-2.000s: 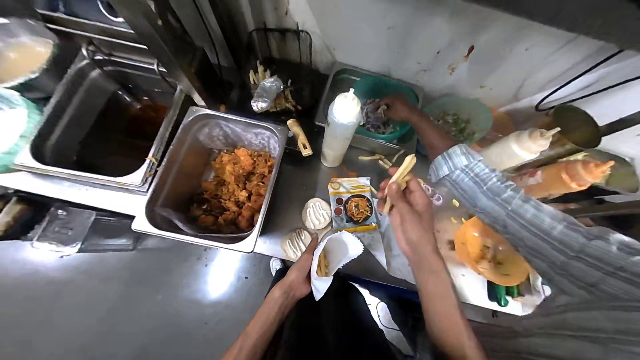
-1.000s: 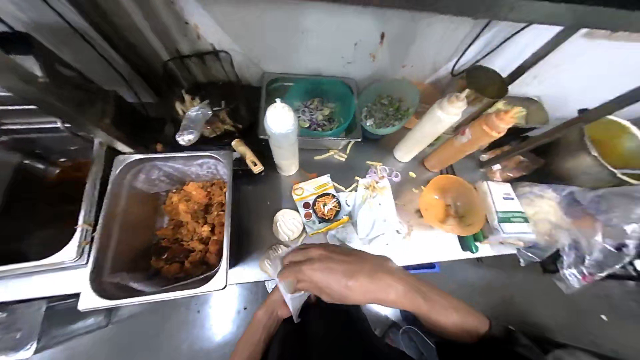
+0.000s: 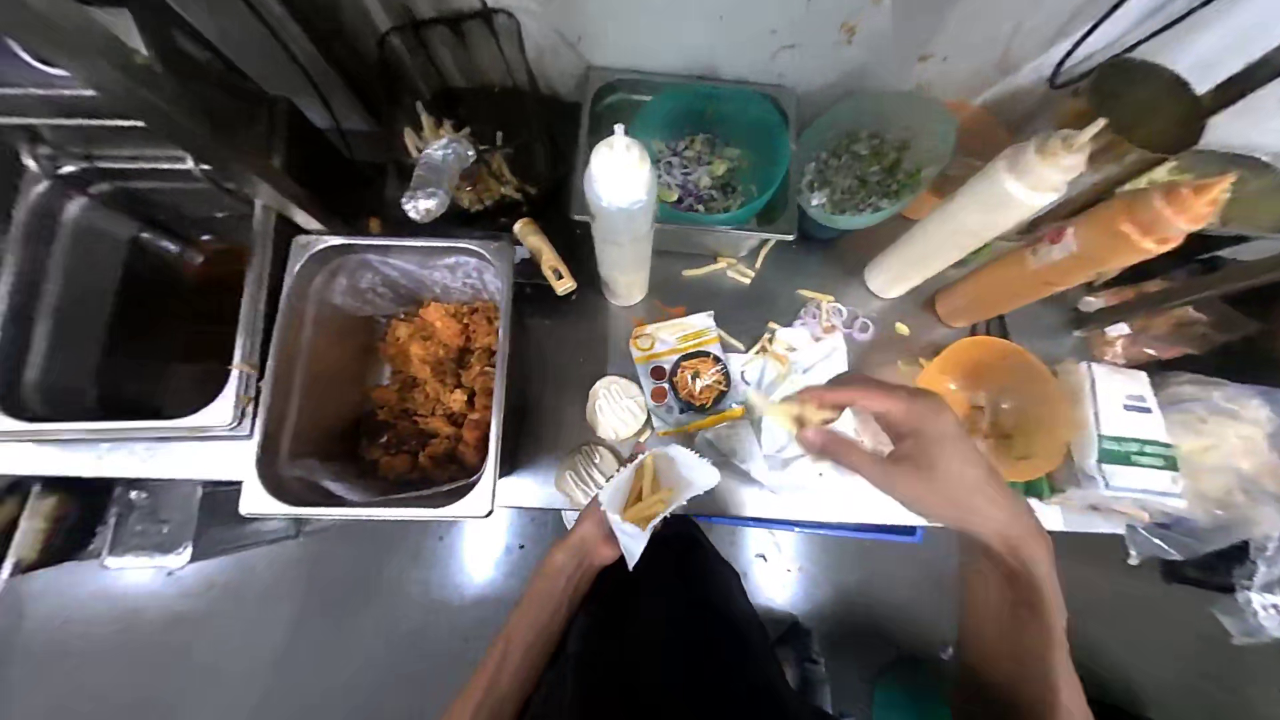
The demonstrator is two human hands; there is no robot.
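Observation:
My left hand (image 3: 598,530) holds a small white paper pouch (image 3: 690,482) upright at the counter's front edge, with several French fries (image 3: 647,495) inside. To the right, my right hand (image 3: 900,435) pinches a blurred bunch of fries (image 3: 790,410) above crumpled white paper (image 3: 820,362) on which more fries lie. Between the hands and further back lies a printed packet (image 3: 685,365) with a picture of food. Two bun halves (image 3: 616,408) with lines of white sauce sit just left of it, the nearer one beside the pouch.
A steel pan of fried chicken pieces (image 3: 435,380) stands left. Along the back are a white squeeze bottle (image 3: 620,225), a teal bowl of shredded vegetables (image 3: 760,130) and another bowl (image 3: 925,135). Two sauce bottles (image 3: 1080,245) lean at right, behind an orange bowl (image 3: 1000,380) and a white box (image 3: 1135,430).
My right hand, at the pouch a second ago, has moved right to above the crumpled paper. The other person's arm, in the teal bowl two seconds ago, is out of view.

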